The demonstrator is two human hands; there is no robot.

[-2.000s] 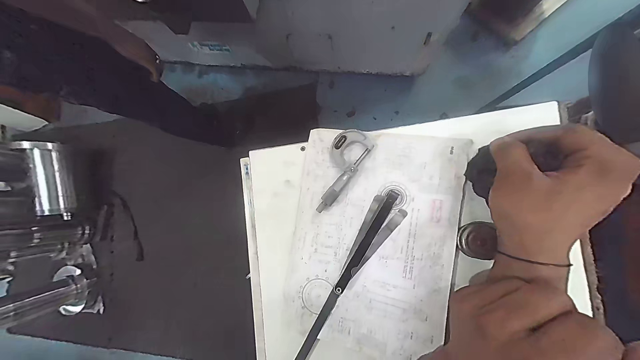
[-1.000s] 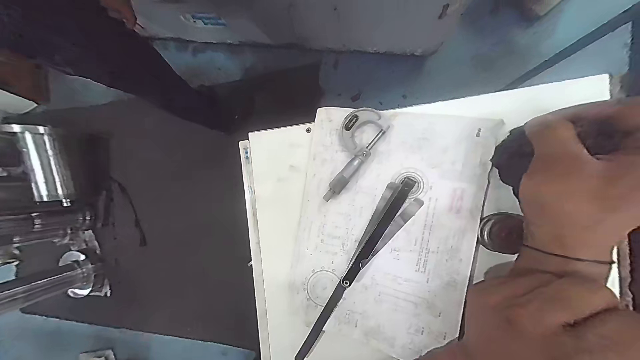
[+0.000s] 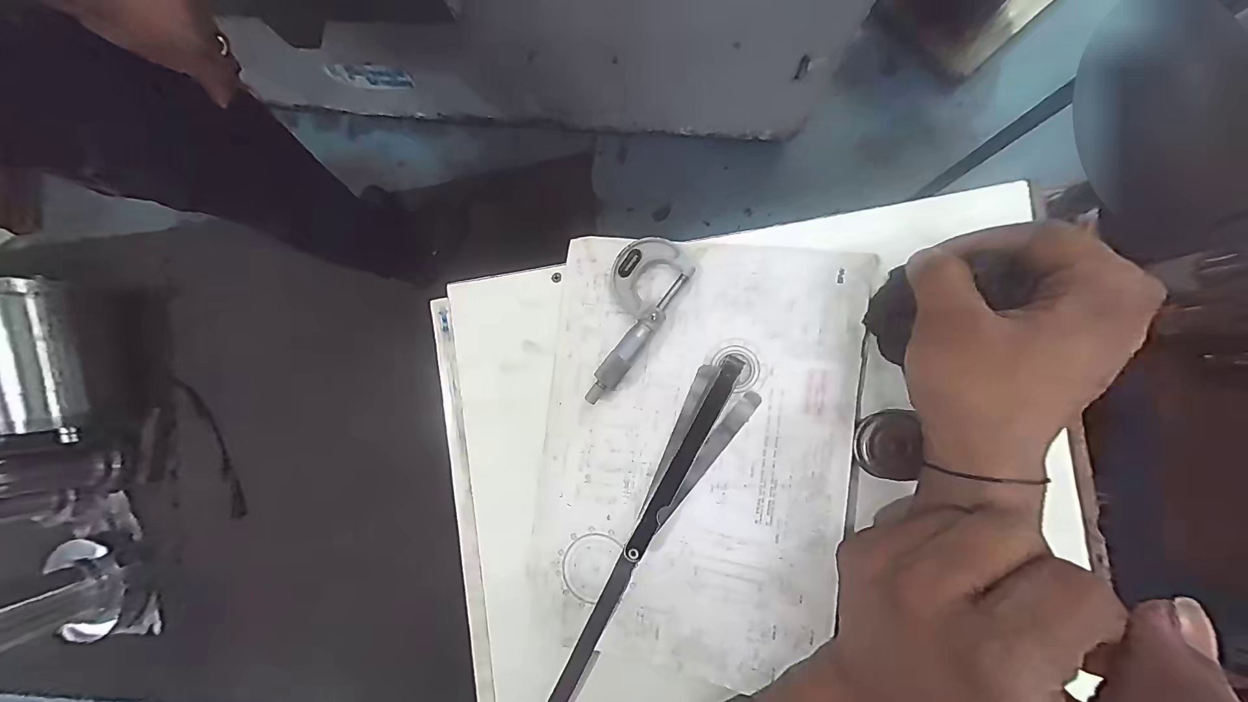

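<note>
My right hand (image 3: pixel 1033 331), with a thin dark cord at the wrist, is curled over a dark, crumpled thing, perhaps cloth (image 3: pixel 889 314), at the right edge of the papers. Below it, my left hand (image 3: pixel 975 604) lies across the view near the right wrist; its fingertips and anything in them are hard to make out. A round metal part (image 3: pixel 889 445) sits beside the right wrist. An outside micrometer (image 3: pixel 639 322) rests on a printed technical drawing (image 3: pixel 809 536). A long black hinged tool with grey arms, perhaps a gauge or caliper (image 3: pixel 682 458), lies across the same sheet.
White boards or sheets (image 3: pixel 507 409) lie under the drawing. Shiny cylindrical metal parts (image 3: pixel 39 356) stand at the far left by a dark surface (image 3: pixel 322 468). Another person's hand (image 3: pixel 166 39) and dark-clothed leg (image 3: pixel 244 185) show at the upper left. A grey cabinet-like base (image 3: pixel 585 78) is behind.
</note>
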